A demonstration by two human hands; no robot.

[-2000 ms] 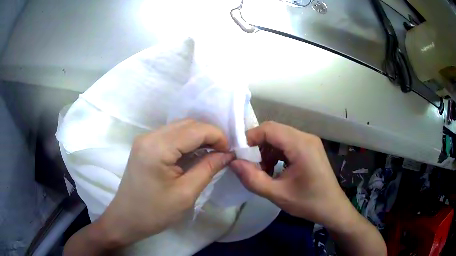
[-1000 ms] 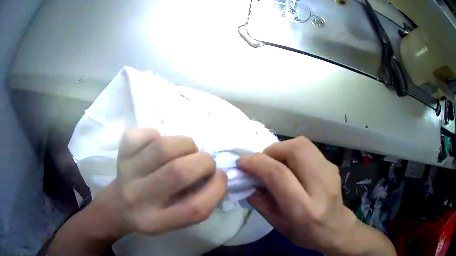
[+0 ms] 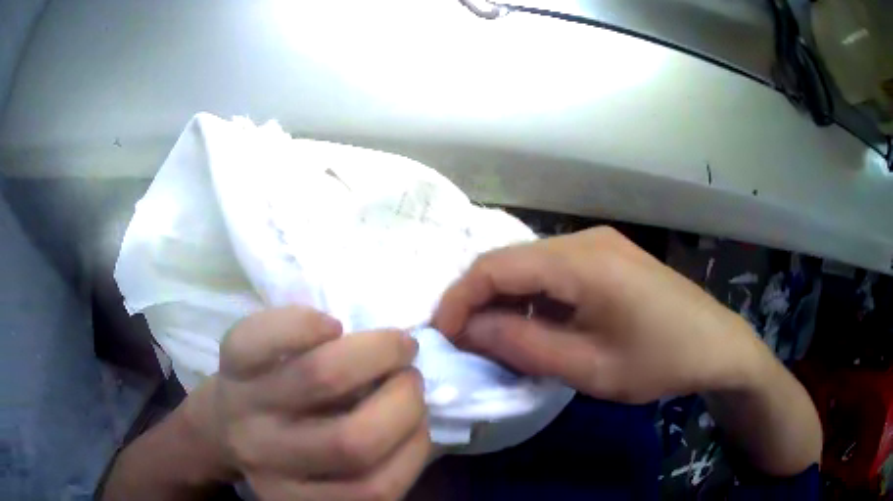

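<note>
A white garment piece [image 3: 392,210] with frayed edges hangs bunched over the near edge of the pale table, at the left and centre. My left hand [image 3: 328,401] is closed around a gathered part of it at the lower centre. My right hand [image 3: 587,318] pinches the cloth edge with thumb and forefinger, just right of my left hand. A small white folded tab [image 3: 451,431] shows below my hands. The fingertips of my right hand are partly hidden in the cloth.
The pale machine table [image 3: 627,127] crosses the top, with strong glare. The black handles of the shears [image 3: 805,73] lie at the upper right. White scraps [image 3: 783,303] and a red container [image 3: 847,416] are below right.
The cloth has turned from a flat folded strip between my fingertips to a bunch in my left fist. My right hand has moved up and left along the cloth in the last second. The view has shifted.
</note>
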